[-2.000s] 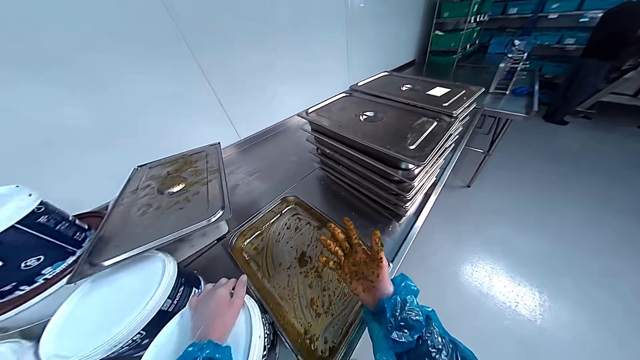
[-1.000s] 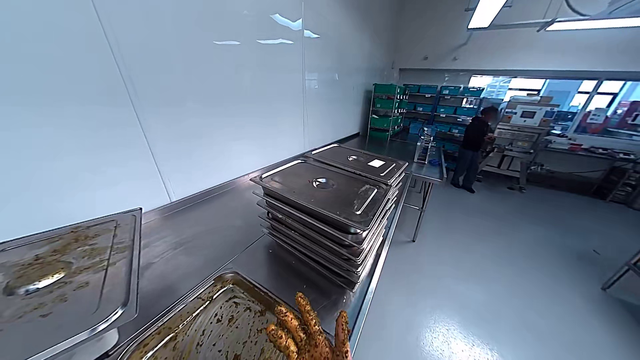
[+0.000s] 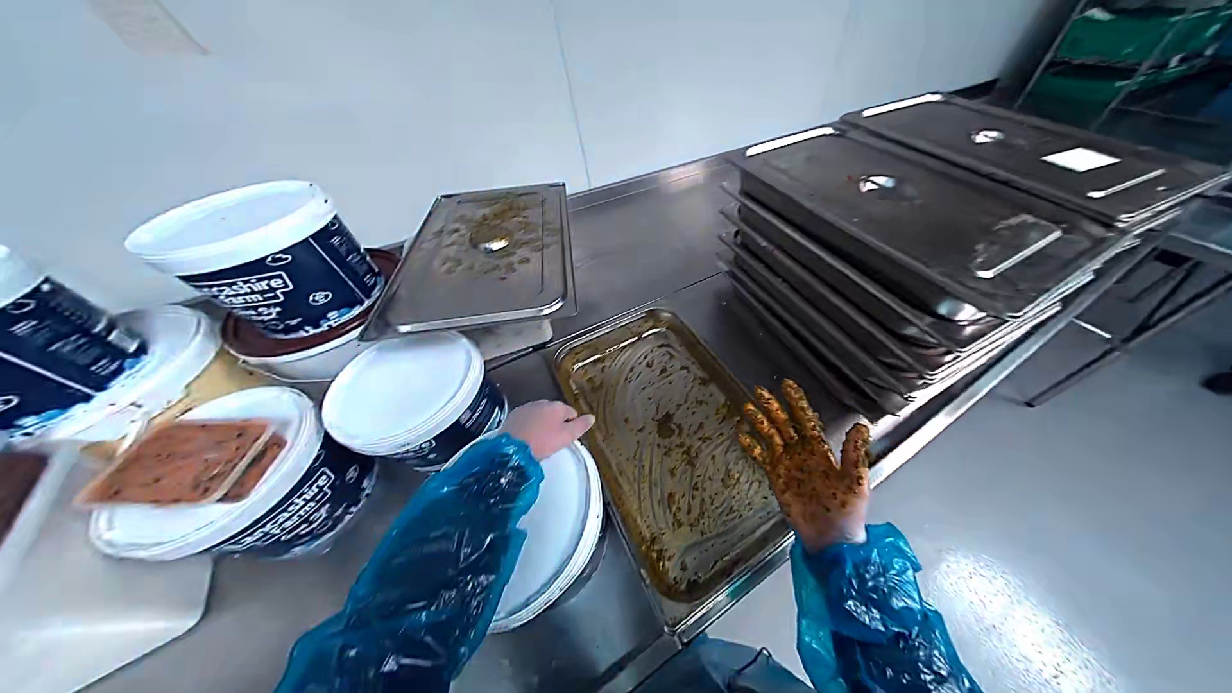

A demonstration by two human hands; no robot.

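A shallow steel tray (image 3: pixel 664 433), smeared with brownish-green seasoning paste, lies on the steel worktable. My right hand (image 3: pixel 808 467), coated in the paste, is spread over the tray's right edge and holds nothing. At the tray's left rim is my left hand (image 3: pixel 551 427), mostly clean, its fingers partly curled; whether it grips the rim cannot be told. Blue plastic sleeves cover both forearms. A white lidded tub (image 3: pixel 549 539) stands below my left hand, partly behind the sleeve. Behind the tray, a paste-smeared steel lid (image 3: pixel 481 260) rests at a slight tilt.
Stacked steel trays with lids (image 3: pixel 924 221) stand at the right along the table edge. More white and navy tubs (image 3: pixel 404 390) crowd the left, one bearing a container of reddish-brown food (image 3: pixel 192 462). A pale wall (image 3: pixel 674 77) runs behind the steel worktable (image 3: pixel 645 236).
The view has swung back left and down from the room, bringing the tubs and my left hand into sight again. My right hand stays spread and paste-coated.
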